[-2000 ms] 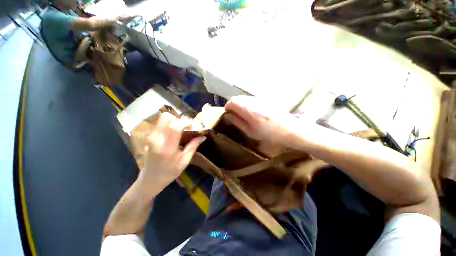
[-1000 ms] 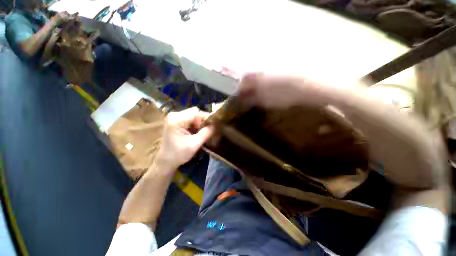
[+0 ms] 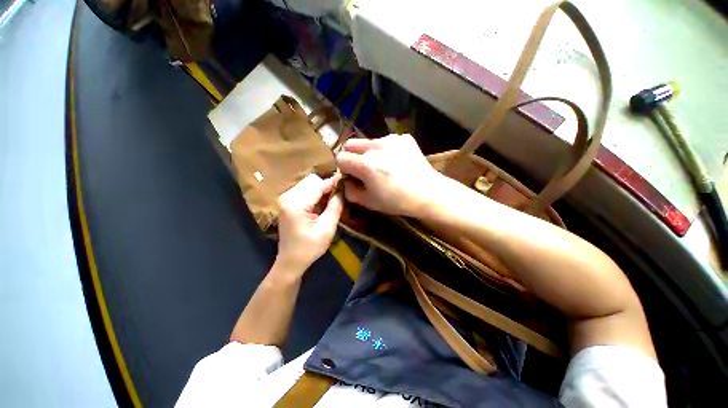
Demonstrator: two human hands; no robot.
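A brown handbag (image 3: 511,191) rests open-mouthed against my lap and the bench edge. One tan strap loop stands up over the bench and another hangs down over the apron. A gold zipper (image 3: 447,253) runs along the opening. My left hand (image 3: 307,219) pinches the far left end of the bag's top edge with thumb and fingers. My right hand (image 3: 387,171) grips the same end right beside it, fingertips nearly touching. What lies between the fingertips is hidden.
A hammer (image 3: 678,143) lies on the white bench (image 3: 638,48) at the right. Dark-red strips (image 3: 487,80) run along the bench edge. Another brown bag (image 3: 279,155) lies on a white board (image 3: 247,103) left of my hands. Part of another brown bag shows at top left.
The view has shifted. My right hand has come back beside my left at the bag's end. The bag has turned, and its far strap now stands up over the bench.
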